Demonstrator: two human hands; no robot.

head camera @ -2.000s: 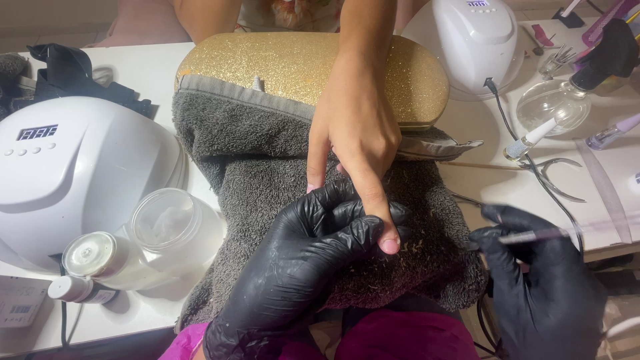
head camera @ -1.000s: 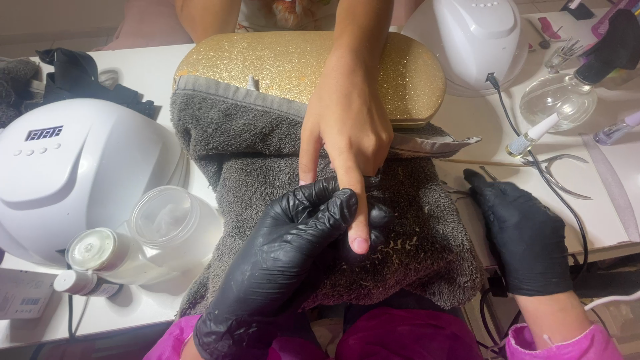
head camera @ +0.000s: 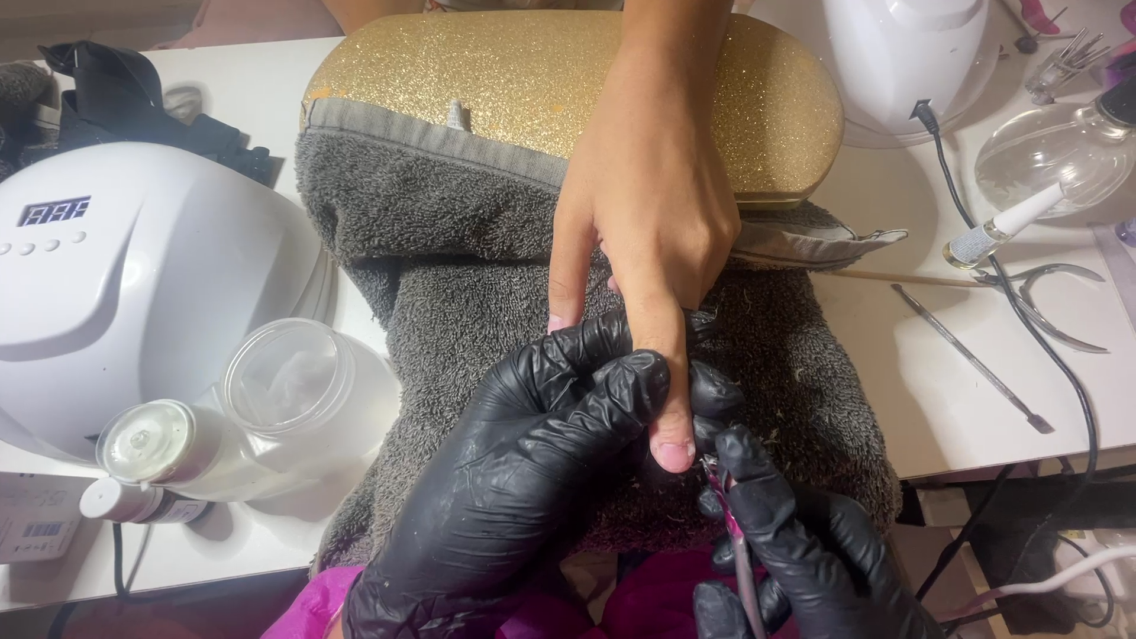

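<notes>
My left hand (head camera: 515,461), in a black glove, grips an outstretched finger of another person's hand (head camera: 657,213), one fingertip pointing down toward me. Beside that fingertip, my gloved right hand (head camera: 790,532) holds a slim metal manicure tool (head camera: 735,532) with a pink part; its tip is close to the nail's side, and whether they touch cannot be told. A dark grey towel (head camera: 461,328) lies beneath the hands, partly over a gold glitter armrest (head camera: 532,62). A metal cuticle pusher (head camera: 972,358) and metal cuticle nippers (head camera: 1056,311) lie on the right of the table.
On the left stand a white nail lamp (head camera: 204,257), a clear plastic jar (head camera: 288,382), a pump bottle (head camera: 155,444) and a small white-capped bottle (head camera: 133,502). A second lamp (head camera: 905,62), its black cable (head camera: 1056,364), a glass bottle (head camera: 1021,151) and a polish bottle (head camera: 976,244) are at right.
My right hand has moved from the table's right side to the other person's fingertip, now with the pink-marked tool in it. The cuticle pusher now lies where that hand was. My left hand keeps its hold.
</notes>
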